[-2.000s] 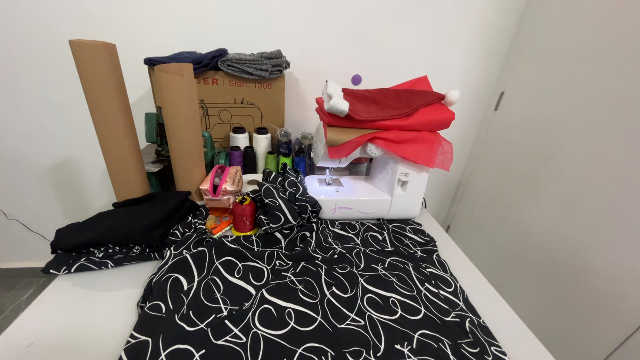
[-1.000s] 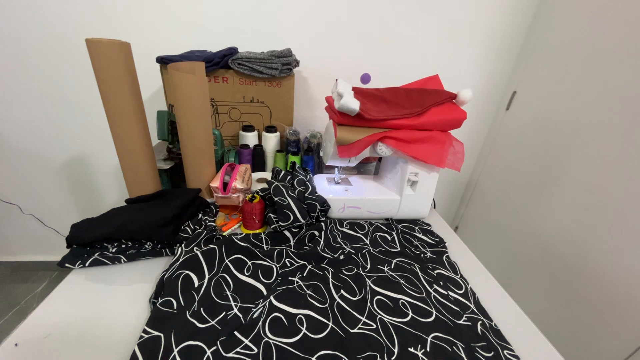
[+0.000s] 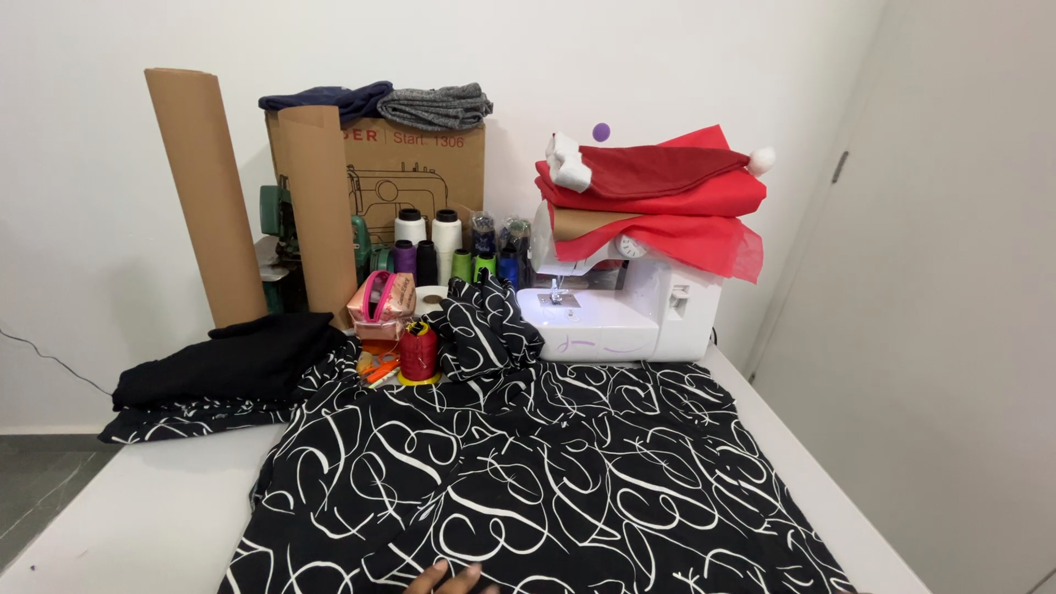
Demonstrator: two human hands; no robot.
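Observation:
A large black fabric with white swirling lines point(image 3: 528, 470) lies spread over the white table, with small creases. At the bottom edge, the fingertips of my left hand point(image 3: 450, 579) rest apart on this fabric; the palm is out of frame. A tiny sliver at the lower right may be my right hand point(image 3: 843, 591), too little to show its state. Behind the spread cloth, a bunched piece of the same patterned fabric point(image 3: 487, 330) leans next to a white sewing machine point(image 3: 610, 326), whose lamp is lit.
Left of the bunched cloth stand a red thread cone point(image 3: 418, 353), orange-handled tools point(image 3: 382, 370) and a pink pouch point(image 3: 383, 301). Folded black fabric point(image 3: 223, 363) lies on the left. Behind are brown paper rolls point(image 3: 206, 198), thread cones point(image 3: 446, 235) and a cardboard box point(image 3: 421, 153). Red fabric point(image 3: 660, 202) tops the machine.
Fingertips have come into view at the bottom edge, on the patterned fabric; neither earlier frame shows a hand. The fabric and the things behind it lie as before.

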